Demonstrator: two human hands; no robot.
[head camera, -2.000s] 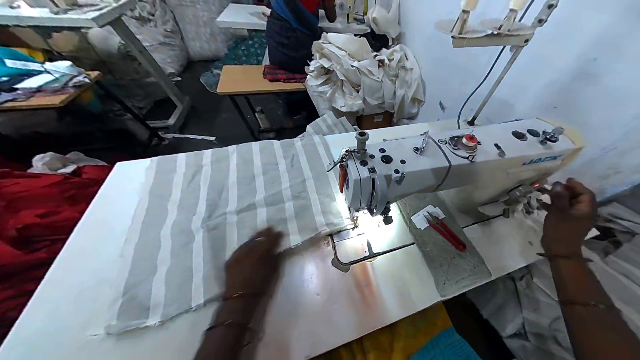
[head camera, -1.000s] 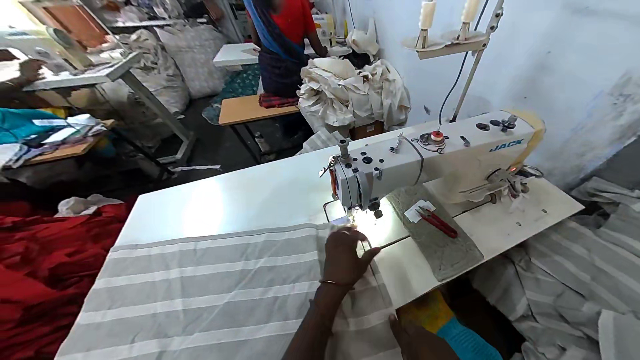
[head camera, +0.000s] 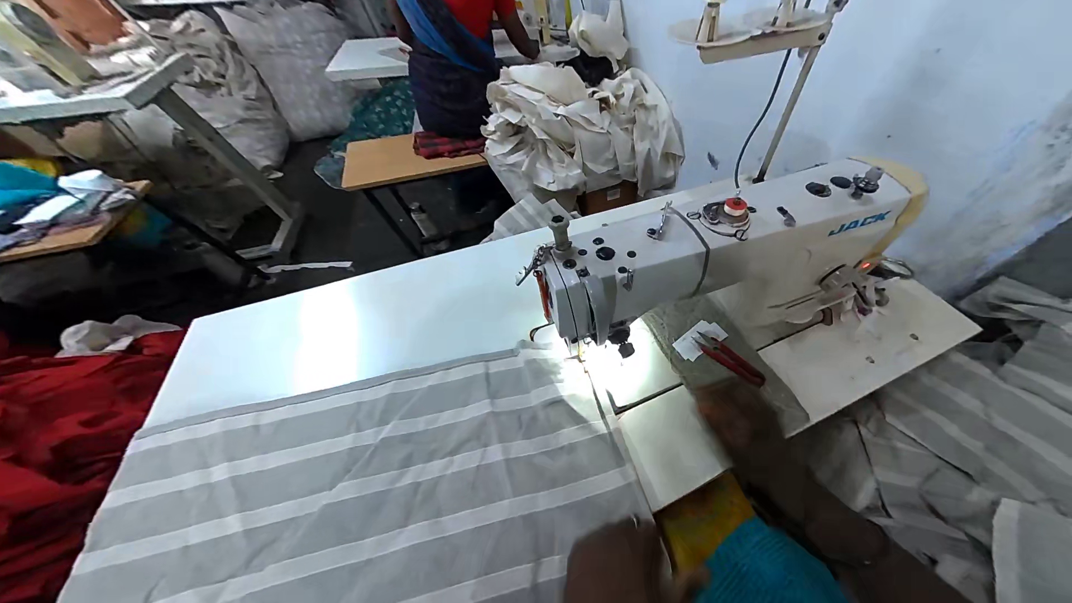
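Note:
Grey-and-white striped fabric (head camera: 360, 477) lies flat across the sewing table, its right edge running under the needle area of a white Jack sewing machine (head camera: 662, 251). My left hand (head camera: 620, 557), blurred, is at the fabric's near right edge at the bottom of the view; its fingers are too unclear to tell a grip. My right hand (head camera: 741, 419), also blurred, is just below red-handled thread snips (head camera: 730, 358), which rest with small white labels (head camera: 699, 339) on a grey pad (head camera: 783, 402). Whether the right fingers hold anything is not clear. The machine's lamp lights the needle area.
More striped fabric (head camera: 963, 419) is heaped at the right. Red cloth (head camera: 67, 419) lies left of the table. Behind are a bundle of off-white cloth (head camera: 582, 126), a wooden bench (head camera: 385, 163) and a person (head camera: 456, 67) at another table. A thread stand (head camera: 791, 109) rises behind the machine.
The fabric's stripes ran lengthwise in view at first and now run across. My left hand has left the needle area and come down to the near edge. My right hand has moved up beside the snips.

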